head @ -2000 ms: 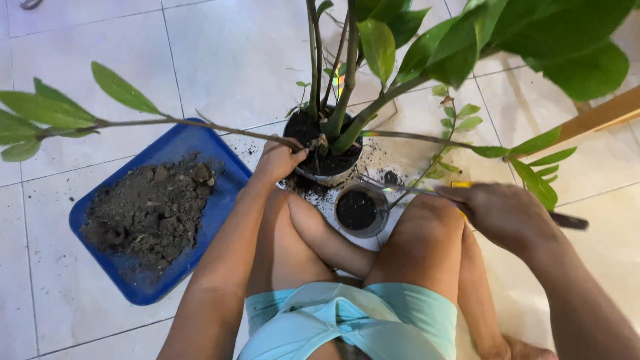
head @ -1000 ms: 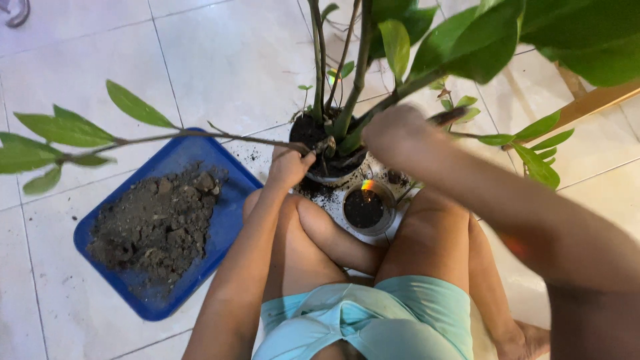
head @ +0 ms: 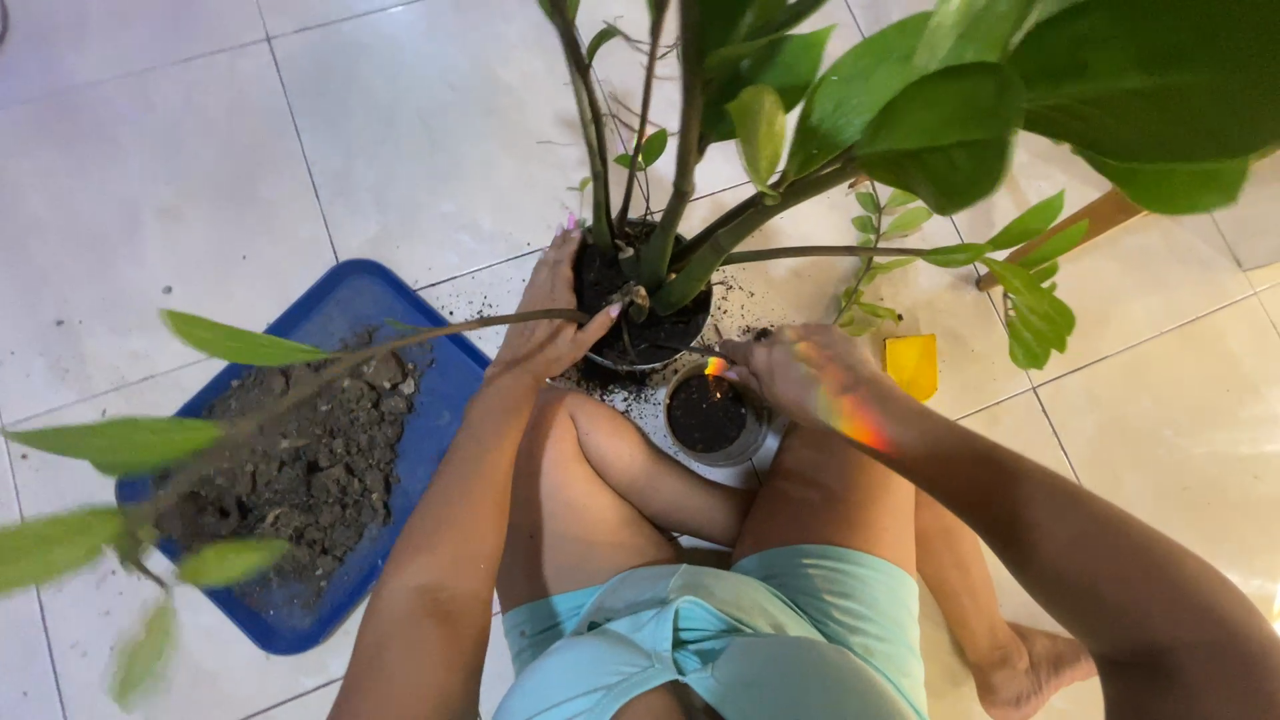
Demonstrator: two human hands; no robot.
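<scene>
A potted plant with thick green stems stands in a round pot (head: 650, 366) of dark soil. My left hand (head: 548, 315) is cupped against the pot's left side, thumb at the near rim beside a long, low stem (head: 480, 322). Closed around a thin, dark tool (head: 690, 350), my right hand (head: 805, 378) is just right of the pot; the tool's tip reaches the soil near the rim, and its handle is hidden by the hand. Below that hand sits a small round container (head: 710, 415) of dark soil.
On the left, a blue plastic tray (head: 300, 635) holds a heap of crumbly soil (head: 300, 470). A yellow square object (head: 910, 367) and a leafy sprig (head: 875, 250) lie at right. Loose soil (head: 600, 378) dots the tiles. Large leaves (head: 940, 130) overhang at upper right.
My left hand has let go of the long stem and spread along the pot's side. My right hand has come down from above the pot's right part to beside the small container.
</scene>
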